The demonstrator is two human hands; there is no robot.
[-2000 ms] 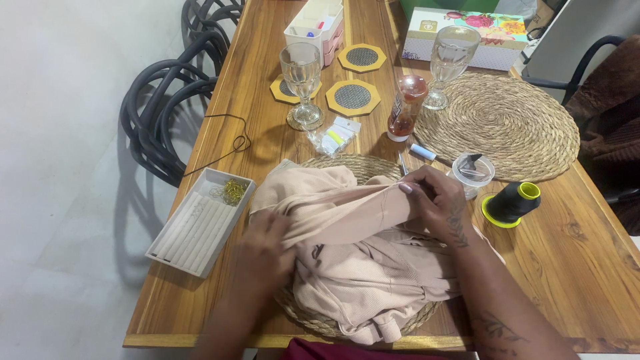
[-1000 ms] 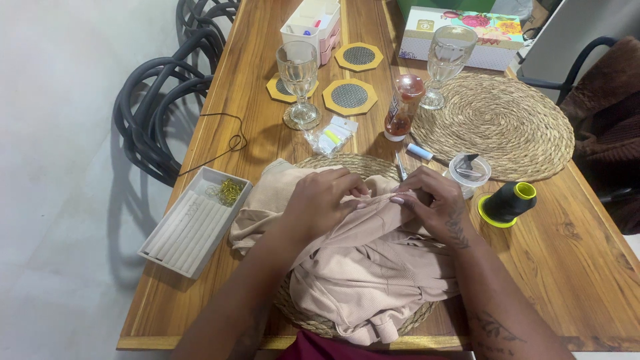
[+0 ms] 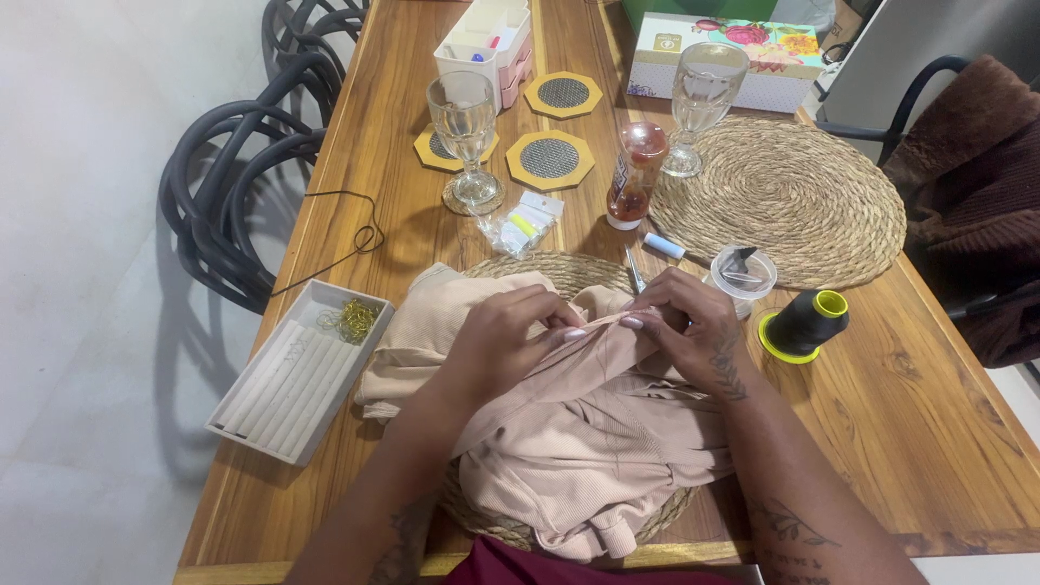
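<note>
A beige ribbed fabric garment (image 3: 561,471) lies bunched over a round woven placemat (image 3: 581,272). My left hand (image 3: 516,329) pinches a fold of its edge between thumb and fingers, and my right hand (image 3: 678,321) pinches the same edge a short way to the right. A dark thread hangs over the cloth below the pinched edge. No needle can be made out. Just beyond my right hand lie small metal scissors (image 3: 634,272), partly hidden. Right of that hand are a clear round container (image 3: 743,276) and a black thread cone (image 3: 808,325) on a yellow base.
A jewellery tray (image 3: 296,374) with gold chain sits at left. Beyond the garment stand two glass goblets (image 3: 463,122) (image 3: 705,89), a red-tinted bottle (image 3: 638,175), octagonal coasters (image 3: 551,160), a plastic packet (image 3: 524,223) and a light-blue tube (image 3: 664,245). Another woven placemat (image 3: 780,203) lies at right.
My left hand was low on the cloth at the left two seconds ago; it moved up and right to the edge beside my right hand. Both hands now pinch that edge.
</note>
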